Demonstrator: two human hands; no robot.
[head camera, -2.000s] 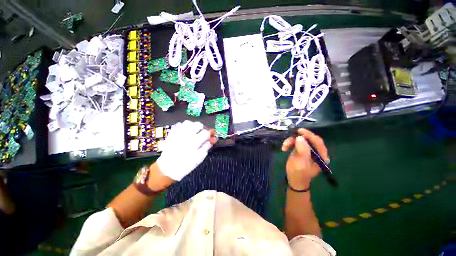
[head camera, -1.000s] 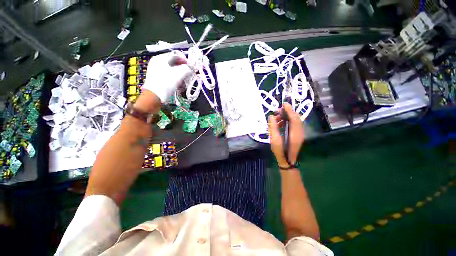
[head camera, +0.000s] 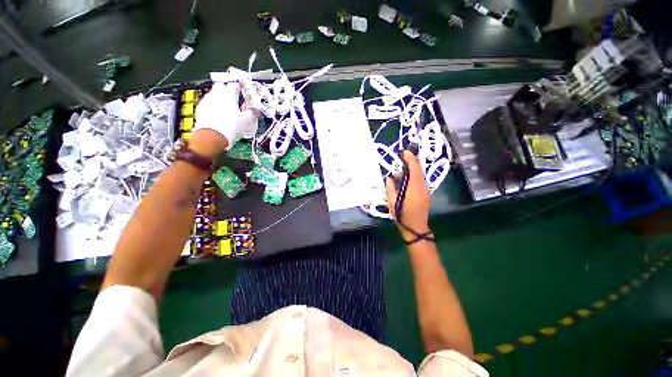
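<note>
My left hand (head camera: 223, 114) wears a white glove and is at the top left of the black tray (head camera: 295, 221), touching the coiled white cables (head camera: 278, 110); its fingertips are blurred, so a grip cannot be told. My right hand (head camera: 409, 193), bare, holds the black soldering iron (head camera: 402, 190) over the lower left of the right cable pile (head camera: 435, 147). Green circuit boards (head camera: 303, 184) lie solder side up in the tray's middle. Component-side-up boards with yellow transformers (head camera: 224, 247) stand along the tray's left and lower edge. A thin strand (head camera: 284, 217) crosses the tray.
White plastic housings (head camera: 110, 162) are heaped left of the tray. A white sheet (head camera: 343, 151) lies between tray and cable pile. The soldering station (head camera: 495, 143) and yellowish sponge (head camera: 544, 146) are at right. A conveyor (head camera: 236, 44) with scattered boards runs behind. A blue bin (head camera: 635, 195) is far right.
My left hand has moved from the tray's front edge up to the cables at its top. My right hand has shifted left with the iron. The green board near the front edge no longer shows there.
</note>
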